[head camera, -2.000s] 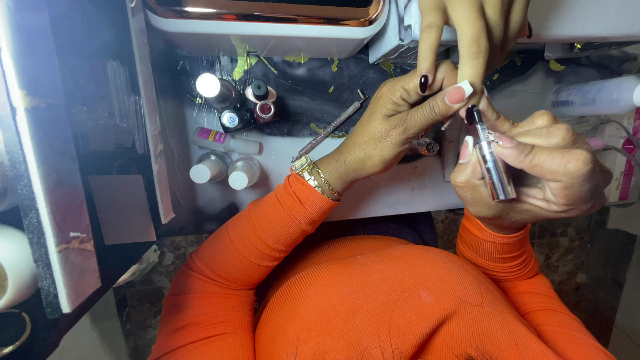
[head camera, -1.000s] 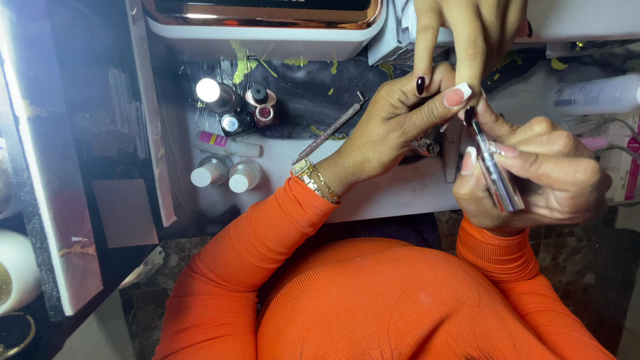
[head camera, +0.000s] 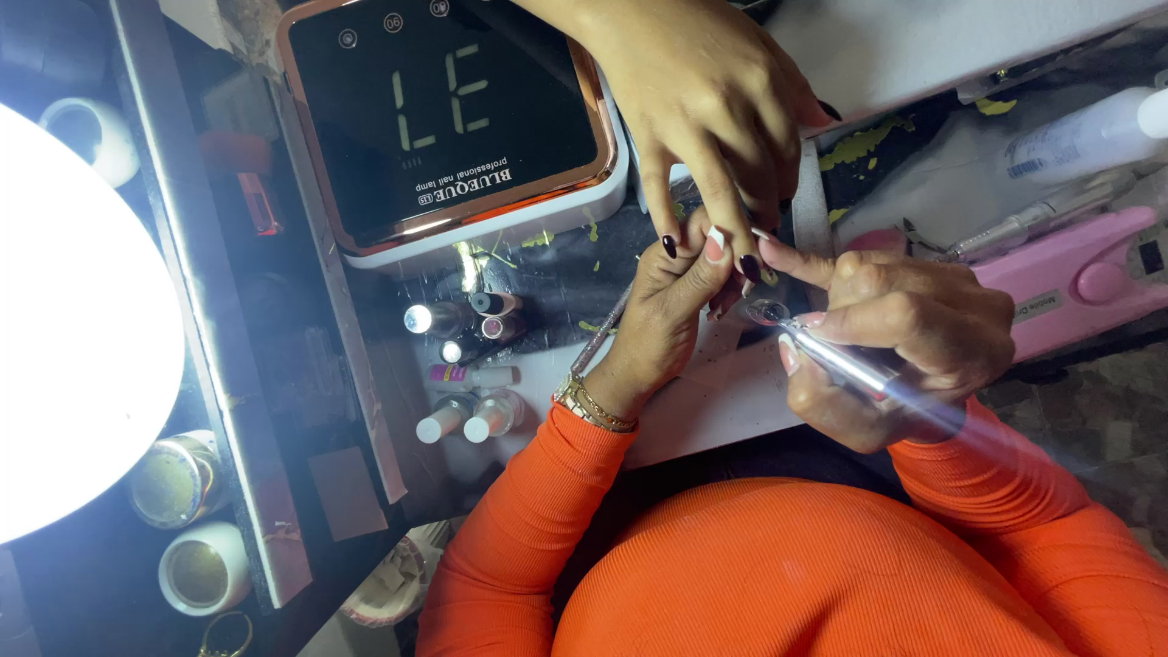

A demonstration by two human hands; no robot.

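Observation:
My left hand (head camera: 671, 315), with a gold watch and bracelet at its wrist, holds the fingertips of another person's hand (head camera: 707, 100) that reaches in from the top. Dark glossy polish covers the nails that show on that hand; one of them (head camera: 750, 267) lies just right of my left thumb. In my right hand (head camera: 899, 342) is a shiny slender tool (head camera: 849, 363), gripped between thumb and fingers and slanting down to the right. Its upper end is near a small clear round piece (head camera: 769, 312) below the person's fingertips. My right index finger reaches close to the dark-nailed fingertip.
A nail lamp (head camera: 456, 119) with a lit display stands at the upper left. Several polish bottles (head camera: 493, 415) are grouped below it. On the right lie a pink nail drill unit (head camera: 1077, 283) and a clear plastic bottle (head camera: 1081, 137). A bright round light (head camera: 73, 328) fills the left edge.
The view has shifted, bringing more of the lamp into sight. My right hand's tool has moved from the person's dark-nailed fingertip to below it. My left hand still holds the person's fingers.

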